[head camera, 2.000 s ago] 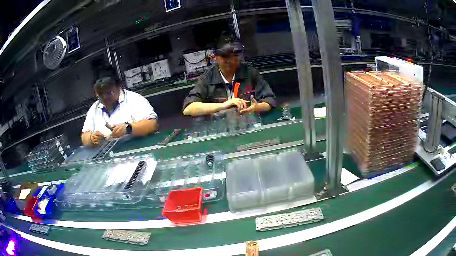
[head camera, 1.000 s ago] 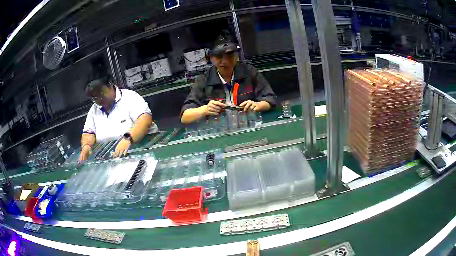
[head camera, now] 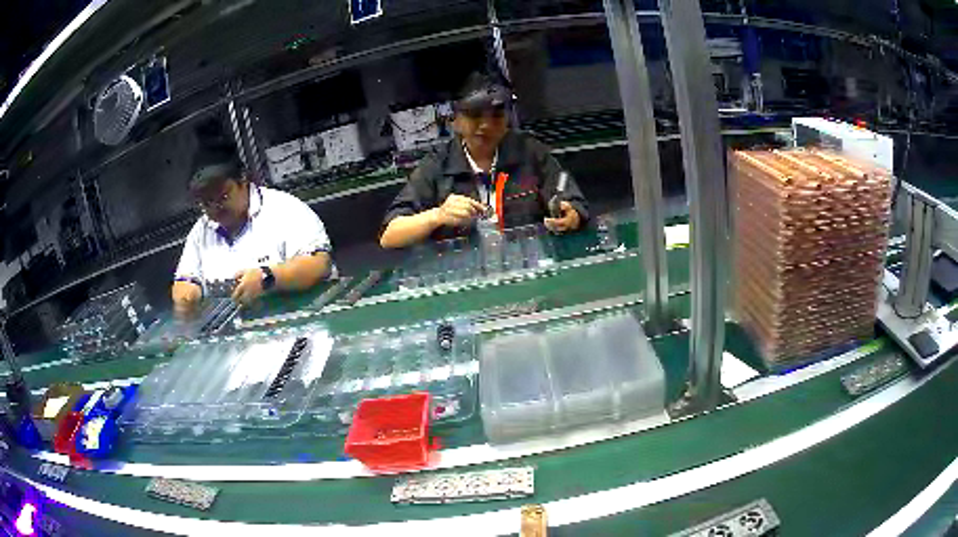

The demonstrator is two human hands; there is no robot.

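Observation:
Neither of my hands is in the picture. A silver four-position plate (head camera: 462, 486) lies on the green belt just below the red parts bin (head camera: 389, 431). Another plate (head camera: 735, 521) with round dark cutouts lies at the bottom right, cut off by the lower edge. A smaller-looking plate (head camera: 182, 492) lies at the lower left. One more plate (head camera: 874, 373) lies at the right, below the bench device. A small tan block (head camera: 534, 520) stands out at the bottom centre, partly cut off by the edge.
Across the line are clear blister trays (head camera: 215, 383), a divided translucent box (head camera: 573, 378) and blue parts bins (head camera: 105, 420). Metal posts (head camera: 693, 210) rise beside stacked copper-coloured trays (head camera: 809, 252). A bench device (head camera: 916, 262) is at far right. Two people sit opposite, handling parts.
The plates on the belt have moved left, and more of the bottom-right and far-right plates shows. The person in dark clothing now holds their hands apart, with an object raised in one.

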